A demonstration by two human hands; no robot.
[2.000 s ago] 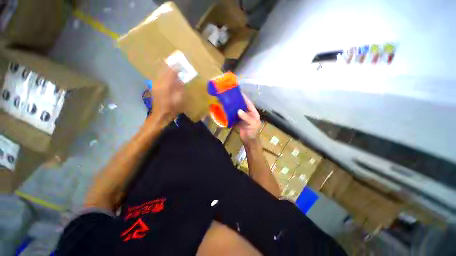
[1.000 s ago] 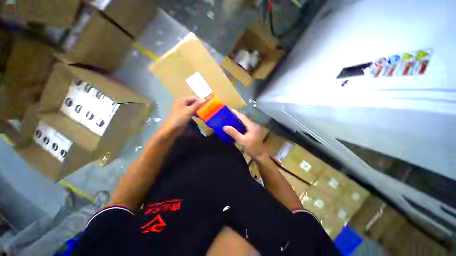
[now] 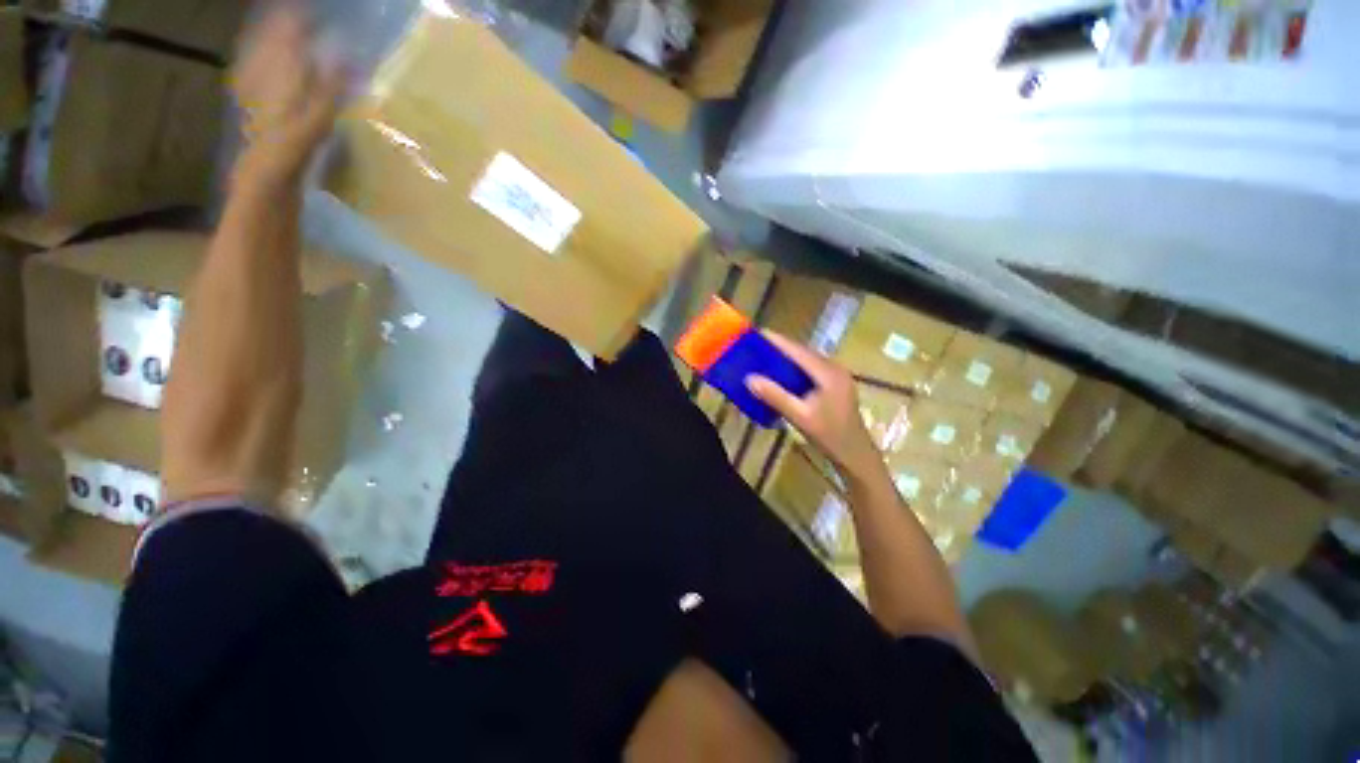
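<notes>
A closed brown carton (image 3: pixel 448 194) lies tilted in front of me at the upper middle, with a white shipping label (image 3: pixel 525 203) on its face and a shiny patch of tape near its far left end. My left hand (image 3: pixel 291 90) is blurred, beside the carton's far left end. A pale translucent strip shows next to it; whether the fingers hold it cannot be told. My right hand (image 3: pixel 813 400) grips the blue-purple tape dispenser (image 3: pixel 746 361), its orange end pointing at the carton's near right corner, apart from it.
Open cartons with white inner boxes (image 3: pixel 137 346) stand on the floor at left. A scrap carton (image 3: pixel 634 87) is beyond the carton. A white machine cabinet (image 3: pixel 925 164) fills the upper right. Stacked finished cartons (image 3: pixel 940 391) and a blue piece (image 3: pixel 1022 510) lie at right.
My left hand has moved from beside the dispenser up and left to the carton's far end. The dispenser has moved right, away from the carton. The carton appears larger and the view has shifted.
</notes>
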